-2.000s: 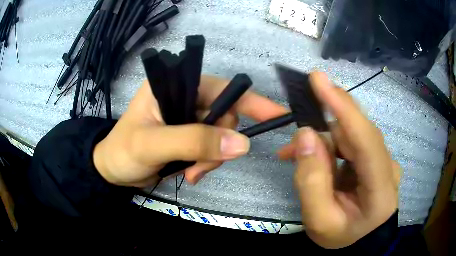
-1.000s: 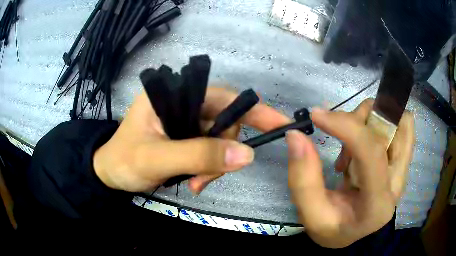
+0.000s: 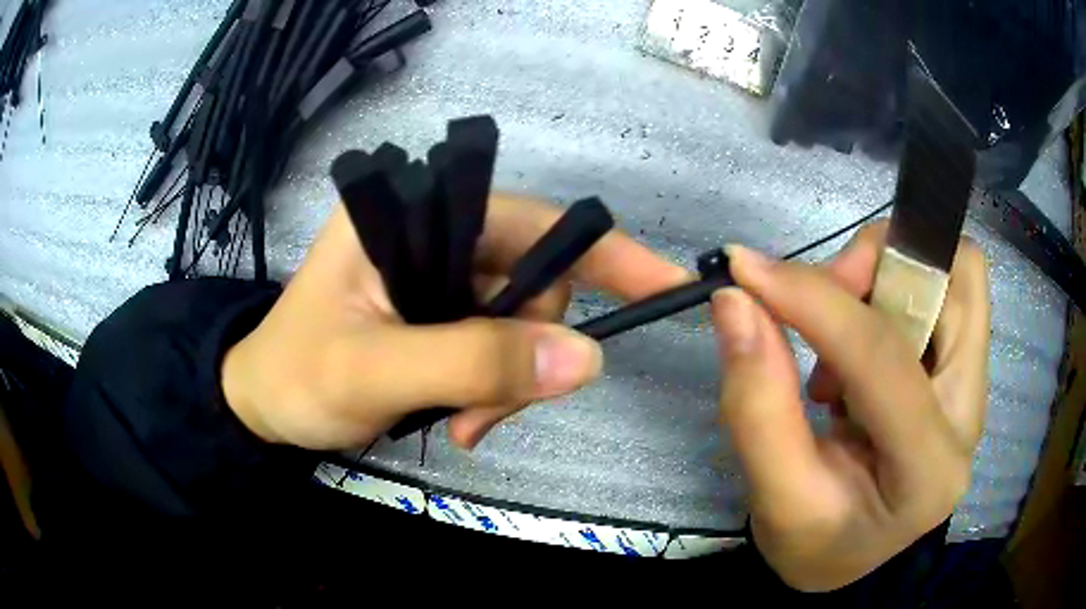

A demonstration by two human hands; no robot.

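Note:
My left hand (image 3: pixel 393 357) holds several black antennas (image 3: pixel 419 226) fanned upward. Between its thumb and fingers is one more antenna (image 3: pixel 554 256), its wide end up and its narrow stem pointing right. My right hand (image 3: pixel 846 416) pinches the antenna hinge joint (image 3: pixel 715 264) at the stem's end between thumb and forefinger. The thin antenna cable (image 3: pixel 840 228) runs up and right behind the right fingers. The trimming knife (image 3: pixel 932 179) is tucked in the same hand, blade up, its pale handle between the fingers.
A loose antenna pile (image 3: pixel 256 107) lies at the upper left, with more black parts at the far left edge. A label marked with numbers (image 3: pixel 715 42) and a dark plastic bag (image 3: pixel 869 71) lie at the upper right. A dark strip (image 3: pixel 1036 238) is below the bag.
The knife blade has swung from the joint up and right, away from the antenna. The right thumb and forefinger have closed on the joint. The left hand has barely moved.

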